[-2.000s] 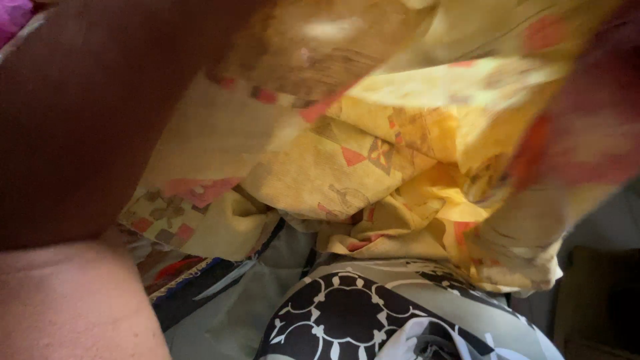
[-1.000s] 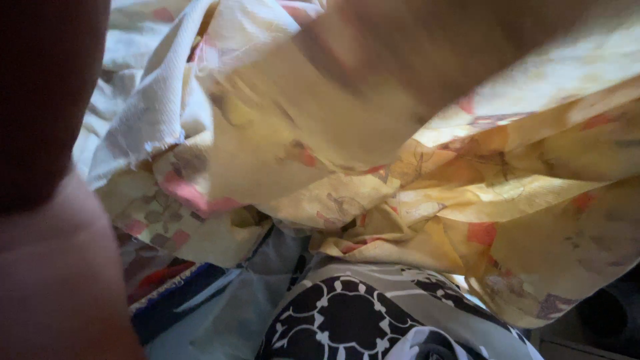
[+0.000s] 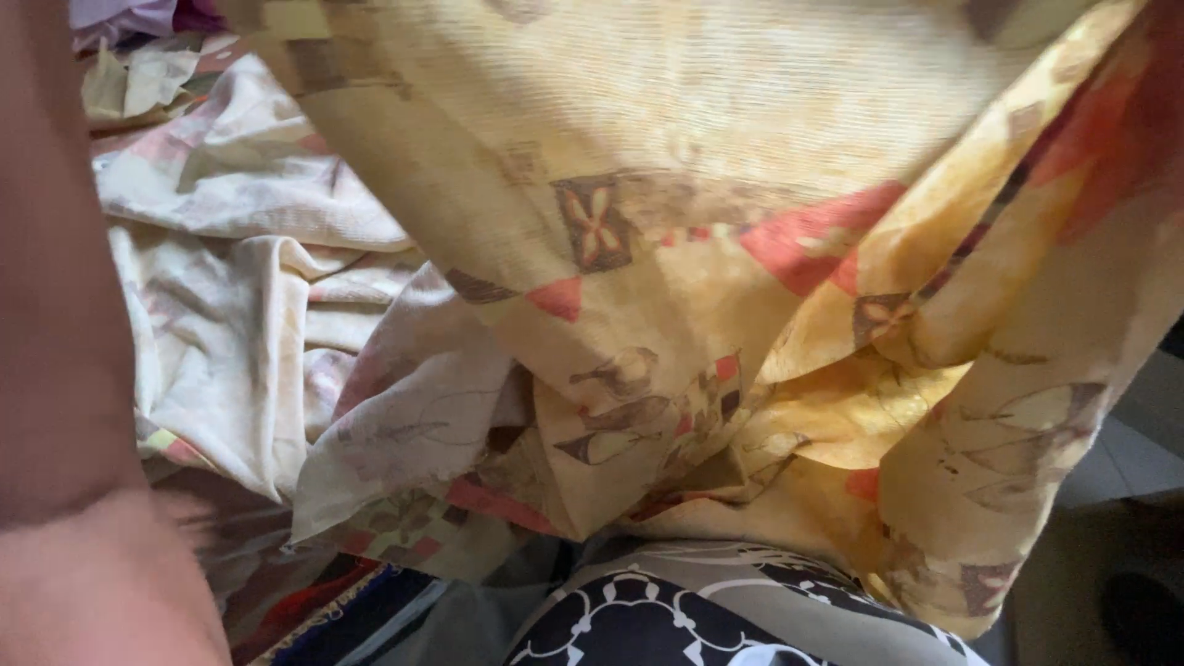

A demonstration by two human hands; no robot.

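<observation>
A large yellow printed cloth (image 3: 647, 324), with red patches and small brown flower squares, hangs raised and folded across the middle and right of the view. Its lower folds touch my lap, which is covered by black, grey and white patterned fabric (image 3: 638, 610). Along the left edge, a blurred arm (image 3: 55, 277) stands close to the camera; no fingers show on it. Neither my left hand nor my right hand can be made out. Whatever holds up the cloth's top is outside the frame.
Crumpled cream cloth (image 3: 203, 342) lies at the left. Behind it are a purple cloth (image 3: 148, 18) and a small pale scrap (image 3: 153, 79). Below is a dark blue cloth with a gold edge (image 3: 342, 615). Tiled floor (image 3: 1110, 453) shows at the right.
The yellow cloth now hangs more spread out, with its print plainer. The cream cloth at the left has come into fuller view. The blurred shape that crossed the cloth's upper part is gone.
</observation>
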